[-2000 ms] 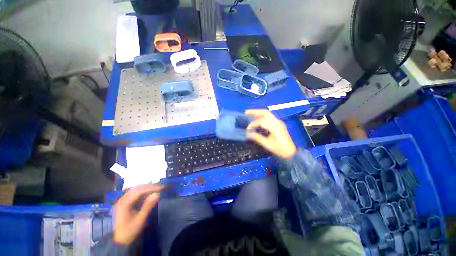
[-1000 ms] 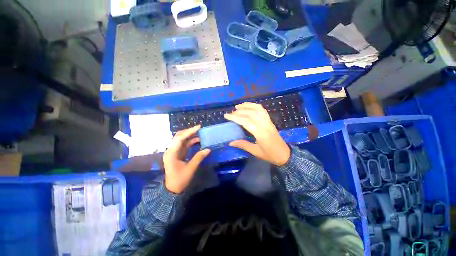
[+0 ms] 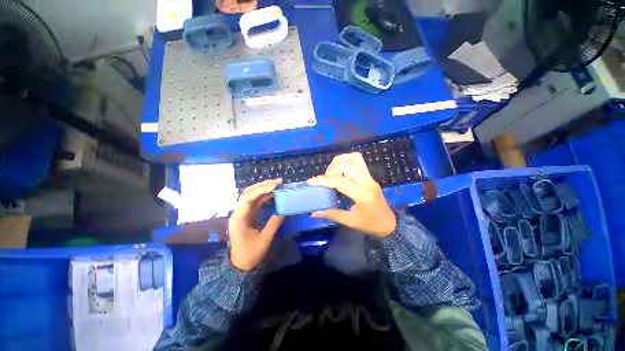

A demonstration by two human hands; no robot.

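Observation:
A blue-grey plastic housing [image 3: 303,199] is held level in front of my body, just over the bench's front edge. My left hand [image 3: 252,223] grips its left end between thumb and fingers. My right hand [image 3: 356,195] grips its right end, thumb below and fingers above. Its closed outer side shows; its opening is not visible. Another blue-grey housing, the work-position housing [image 3: 251,77], stands on the perforated base plate [image 3: 192,96].
A white housing [image 3: 264,27] and a spare blue-grey housing [image 3: 207,32] stand behind. Several loose housings [image 3: 371,71] lie right of the plate. The keyboard [image 3: 390,162] and white paper [image 3: 207,192] lie in front. The right-hand bin [image 3: 483,248] holds jumbled housings; the left-hand bin [image 3: 169,277] is paper-lined.
Two seconds ago only my right hand held the housing, above the keyboard. It came down towards my body and my left hand took its other end. Over the last second both hands kept hold.

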